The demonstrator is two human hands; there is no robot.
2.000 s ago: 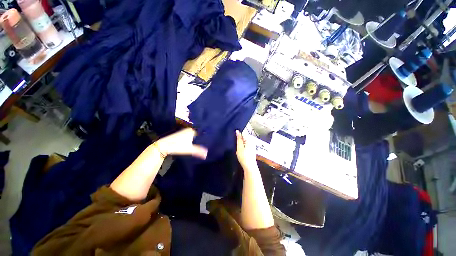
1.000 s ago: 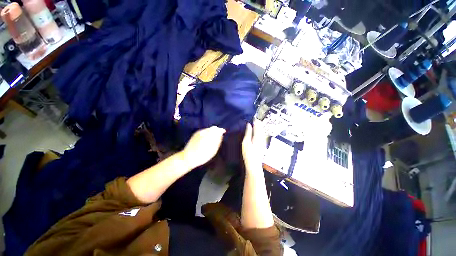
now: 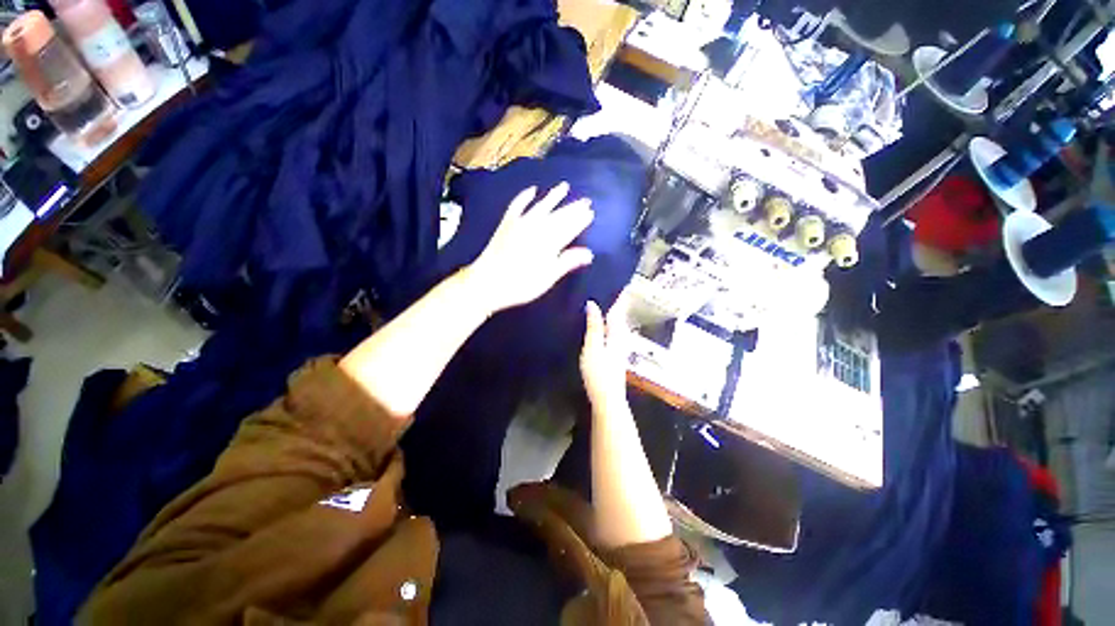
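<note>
A navy garment piece (image 3: 611, 202) lies on the machine table, its upper right side against the needle area of the white overlock machine (image 3: 783, 184); its lower part hangs over the table edge. My left hand (image 3: 528, 251) lies on top of the cloth with its fingers spread. My right hand (image 3: 605, 342) is at the cloth's right side, near the front table edge, with thumb and fingers raised. Whether it pinches the fabric cannot be told. The needle and presser foot are not clear.
A large navy garment pile (image 3: 330, 147) is at the upper left, over brown cardboard (image 3: 514, 137). A dark strip (image 3: 737, 373) crosses the white table (image 3: 801, 410). An open bin (image 3: 734, 489) is below its edge. Thread cones (image 3: 1064, 245) stand far right, bottles (image 3: 55, 80) upper left.
My left hand has moved up and forward onto the cloth, and its fingers have gone from curled to spread. My right hand has shifted slightly down and left. The cloth lies flatter under the left hand.
</note>
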